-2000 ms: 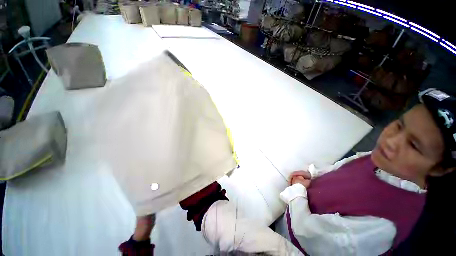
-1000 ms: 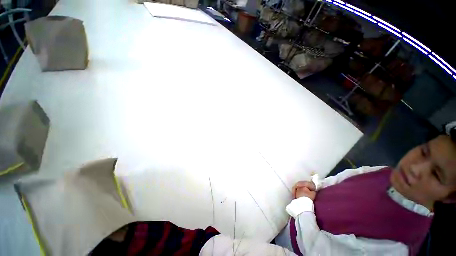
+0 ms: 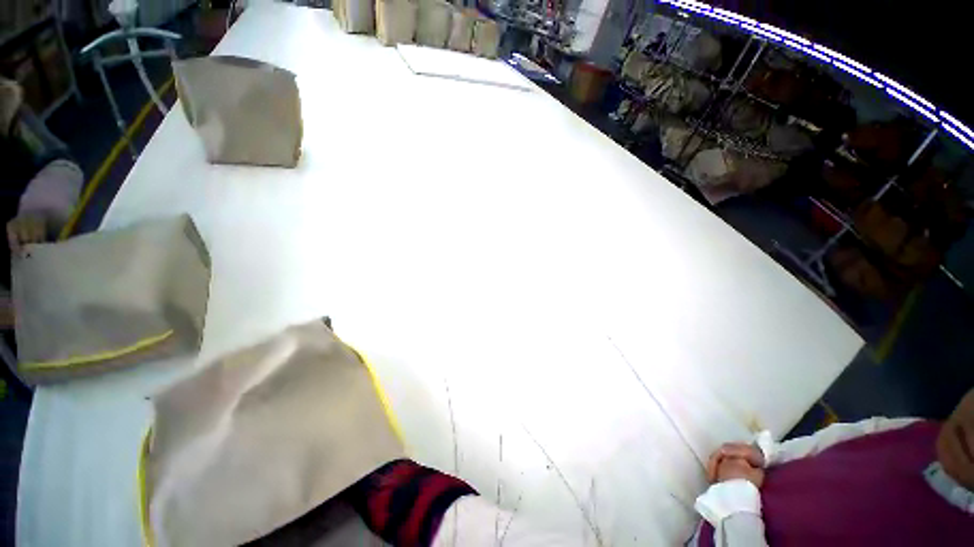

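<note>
A beige bag body with bright yellow edge tape lies in front of me at the lower left of the white table. My right sleeve, with a red and black striped cuff, reaches to its lower right edge and goes in under the fabric. My right hand is hidden by the bag body, so its grip does not show. My left hand is not in view.
Another bag body stands at the left edge, touched by another person's hand. A third bag body stands farther back. More bags stand at the far end of the white table. A person with clasped hands is at right.
The bag body was first held up over the table, then came down at the lower left. The view has shifted. A person has come into view at the left edge.
</note>
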